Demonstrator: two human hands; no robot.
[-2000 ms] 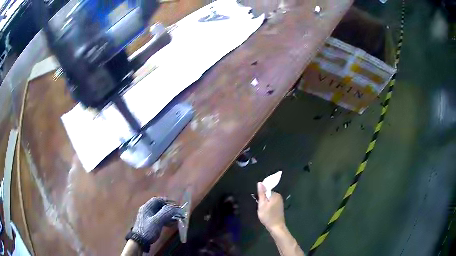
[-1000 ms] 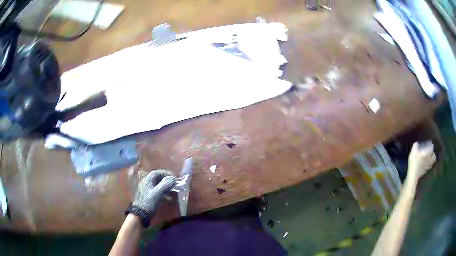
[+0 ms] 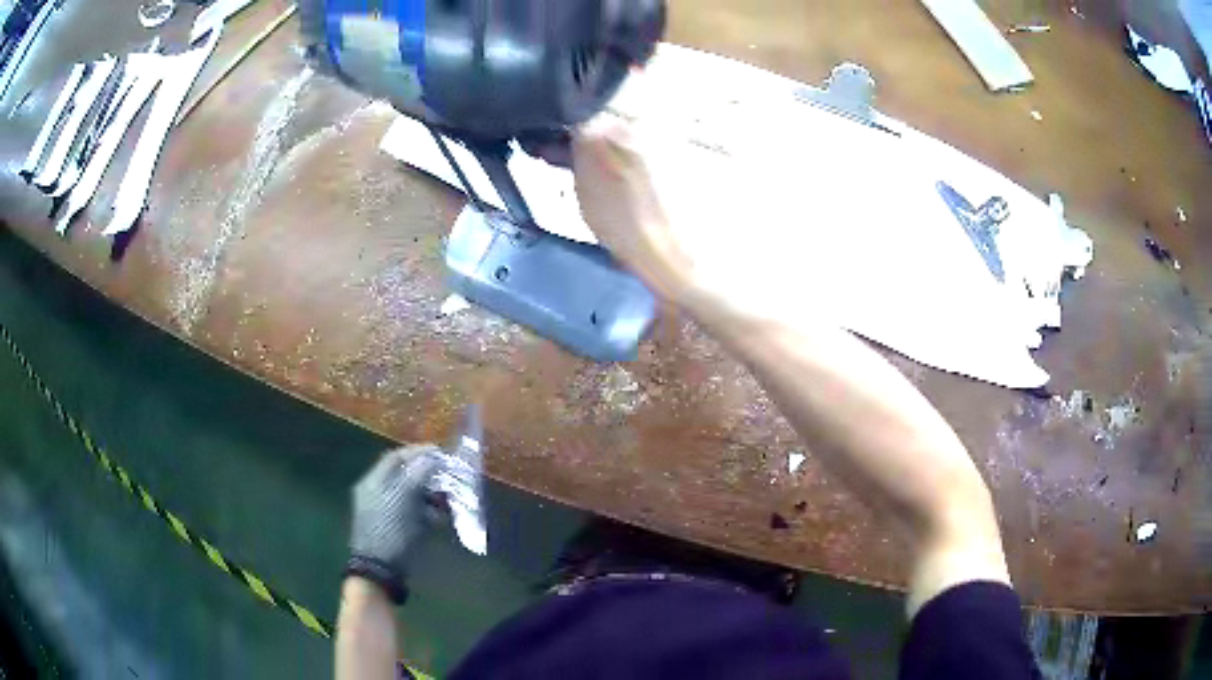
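The cloth cutting machine (image 3: pixel 492 60), blue and dark grey, stands at the upper middle on its silver base plate (image 3: pixel 552 286). My right hand (image 3: pixel 618 186) is at its handle, fingers partly hidden by the motor. The white paper marker (image 3: pixel 824 233) lies on the stack, partly covered by my right forearm. One silver clamp (image 3: pixel 851 93) is at its far edge and another clamp (image 3: pixel 981 223) lies near its right end. My left hand (image 3: pixel 395 511), in a grey mesh glove, holds a silver clamp (image 3: pixel 463 489) over the table's front edge.
Several cut bundles (image 3: pixel 140 140) lie on the worn brown table (image 3: pixel 319 306) at the far left, beside a thin stick (image 3: pixel 239 60). A beige strip (image 3: pixel 981 47) lies at the back right. Small scraps (image 3: pixel 796 462) lie near the front edge. Yellow-black tape (image 3: pixel 180 525) marks the green floor.
My right hand first held a white scrap, then was empty above the box at the right, and is now at the cutter's handle. My left hand still holds the clamp. The view has swung left.
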